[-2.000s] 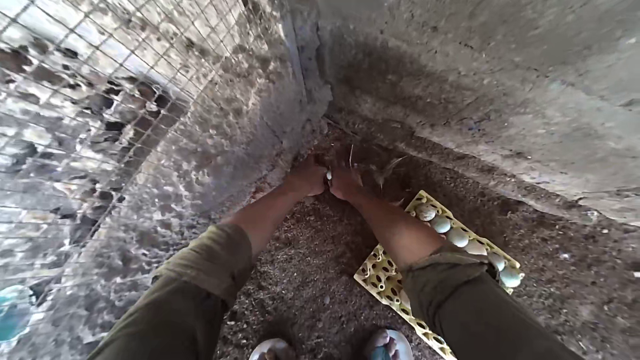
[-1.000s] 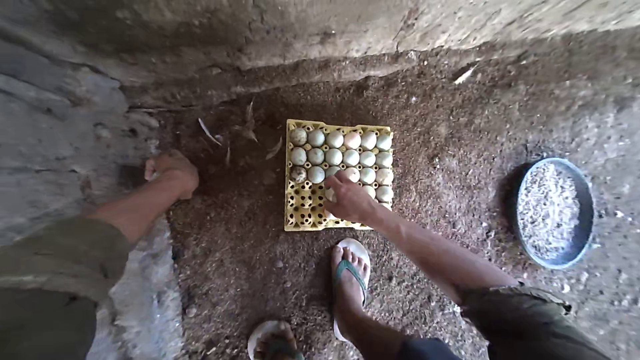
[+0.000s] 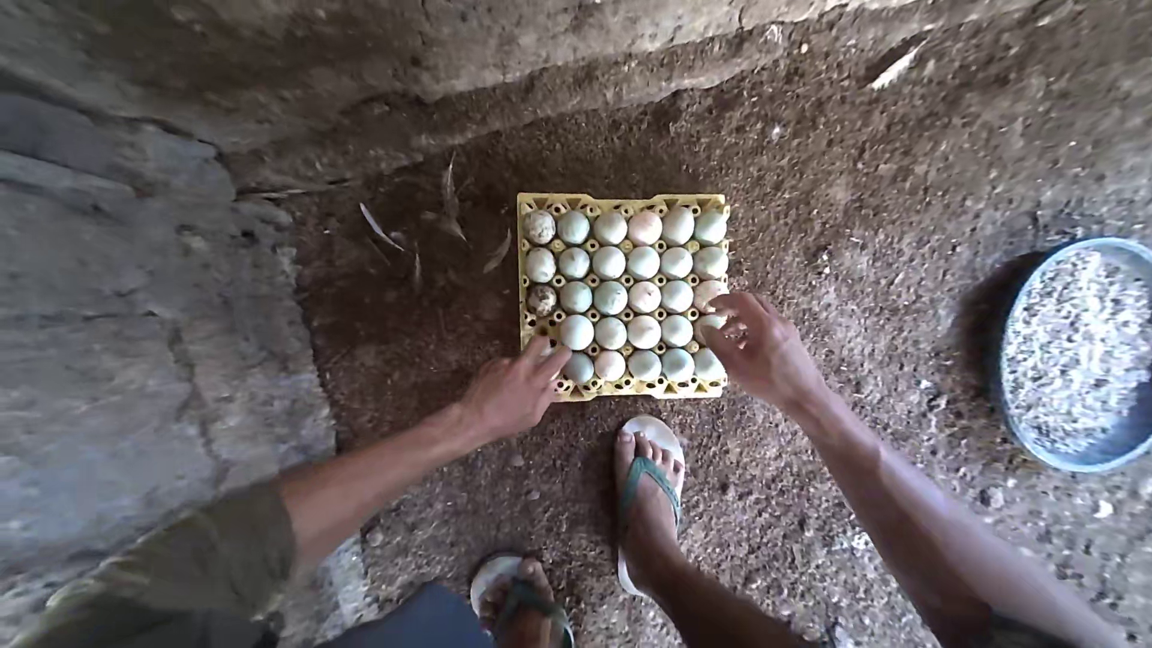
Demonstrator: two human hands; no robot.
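Note:
A yellow egg tray (image 3: 648,393) lies on the dirt floor, with pale green, white and pinkish eggs in most of its cups. My left hand (image 3: 520,387) is at the tray's lower left corner, its fingertips over the cups beside a white egg (image 3: 576,332); whether an egg is under them cannot be told. At the tray's right edge, my right hand (image 3: 760,346) has its fingers spread and bent over a partly hidden egg (image 3: 711,324). A brown-stained egg (image 3: 542,300) sits in the leftmost column.
A round blue basin (image 3: 1010,360) of whitish grainy matter stands at the right. Stone walls (image 3: 135,297) border the floor at the left and top. Feathers (image 3: 380,227) lie left of the tray. My feet in flip-flops (image 3: 648,486) are just below it.
My left hand has moved right, from beside the wall to the tray's lower left corner. My right hand has shifted to the tray's right edge. More eggs fill the lower rows.

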